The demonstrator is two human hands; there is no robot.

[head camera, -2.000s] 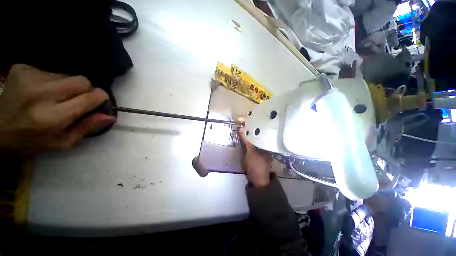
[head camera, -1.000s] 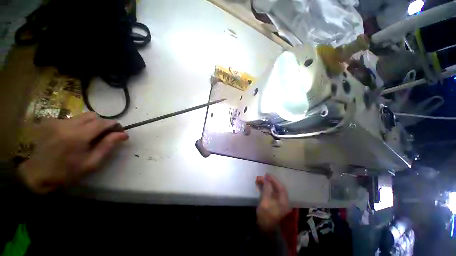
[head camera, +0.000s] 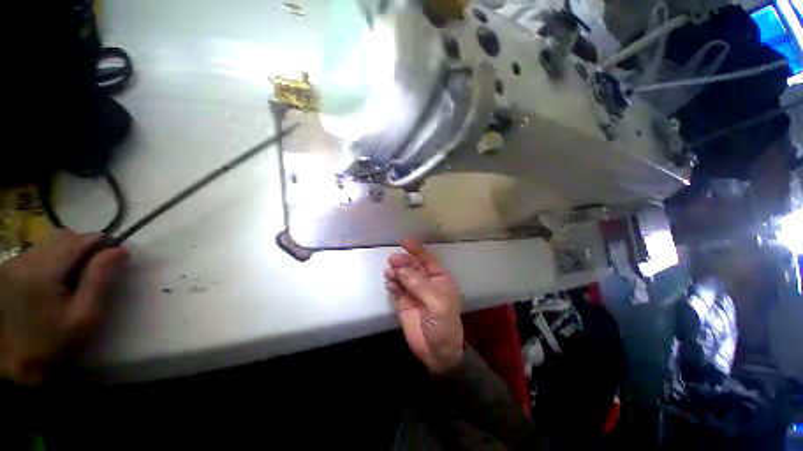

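My left hand [head camera: 55, 295] is at the left, closed around the dark handle end of a long screwdriver [head camera: 198, 183]. Its thin straight shaft slants up to the right, the tip over the far left corner of the silvery machine bed [head camera: 321, 216]. My right hand [head camera: 427, 295] is palm up at the bed's near edge, fingers curled and close together; whether a small thing is between them cannot be told. The sewing machine [head camera: 563, 141] stands above the bed; its presser foot and needle area [head camera: 365, 176] is partly lost in glare.
Black cloth [head camera: 53, 97] with black cord loops [head camera: 114, 198] lies at the left on the white table [head camera: 220, 299]. Yellow printed tape [head camera: 295, 92] is by the bed's far corner. A red scrap bin [head camera: 495, 339] with black and white scraps is below the table's near edge.
The view has shifted, with the machine now further left and nearer. My right hand has left the needle area and come to the bed's near edge. The screwdriver tip has moved away from the needle area.
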